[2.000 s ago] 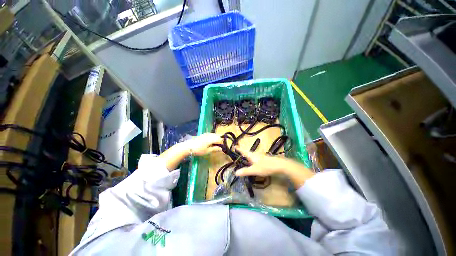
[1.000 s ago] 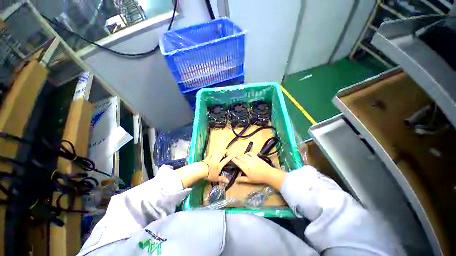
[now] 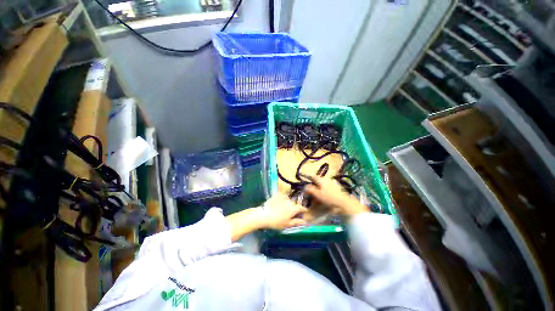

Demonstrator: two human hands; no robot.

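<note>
The green crate [image 3: 372, 164], lined with clear film, stands in front of me. Three black fan modules [image 3: 308, 135] sit in a row at its far end on a brown cardboard divider [image 3: 289, 163]. Their black cables [image 3: 350, 173] lie looped over the cardboard. My left hand [image 3: 281, 211] is at the near left part of the crate, by the cables. My right hand [image 3: 328, 197] is beside it, over the near cables, and blurred. Whether either hand grips a cable is hidden.
Blue crates [image 3: 263, 73] are stacked by the wall. A low film-lined basket [image 3: 207, 176] is on the floor at left. The rack shelf [image 3: 82, 146] with hanging coiled cables [image 3: 91, 194] is at far left. Tray shelving [image 3: 481, 164] curves along the right.
The view has shifted, so the crate appears further right and more of the low basket shows. My hands have moved slightly apart over the near cables.
</note>
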